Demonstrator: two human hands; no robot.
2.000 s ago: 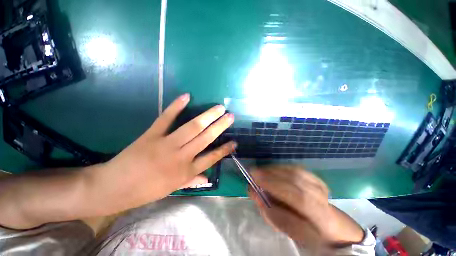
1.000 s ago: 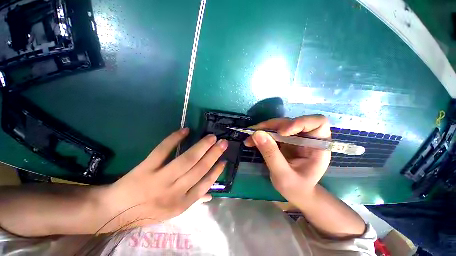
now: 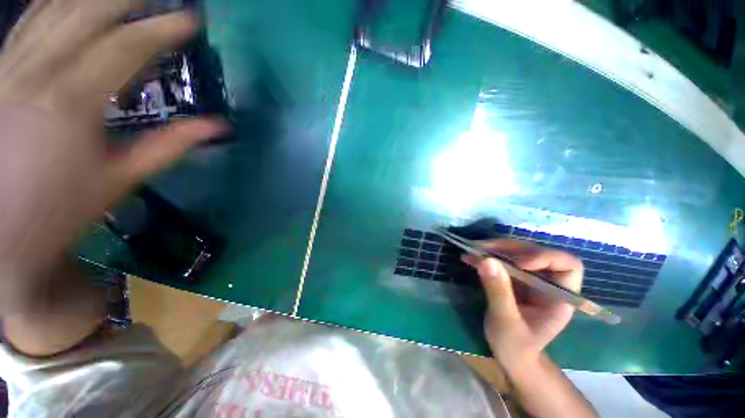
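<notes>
My right hand (image 3: 535, 286) holds silver tweezers (image 3: 523, 275) over the grid of small black adhesive pads (image 3: 617, 265), with the tips near the pads' upper left part. The clear backing sheet lies under the pads on the green bench. My left hand (image 3: 73, 139) is raised at the far left, blurred and cut off by the edge, over black housings (image 3: 155, 98); its fingers are apart and I see nothing in it. A single black housing (image 3: 398, 33) lies at the top centre, across the pale seam's upper end.
Another dark housing (image 3: 176, 241) lies at the lower left of the bench. More housings (image 3: 719, 290) stand at the far right. A white rail (image 3: 621, 49) curves along the upper right. A brown carton (image 3: 167, 306) is below the bench edge.
The housing under my hands has moved away to the top centre. My left hand has moved from it to the far left and up. My right hand with the tweezers has shifted over the pads.
</notes>
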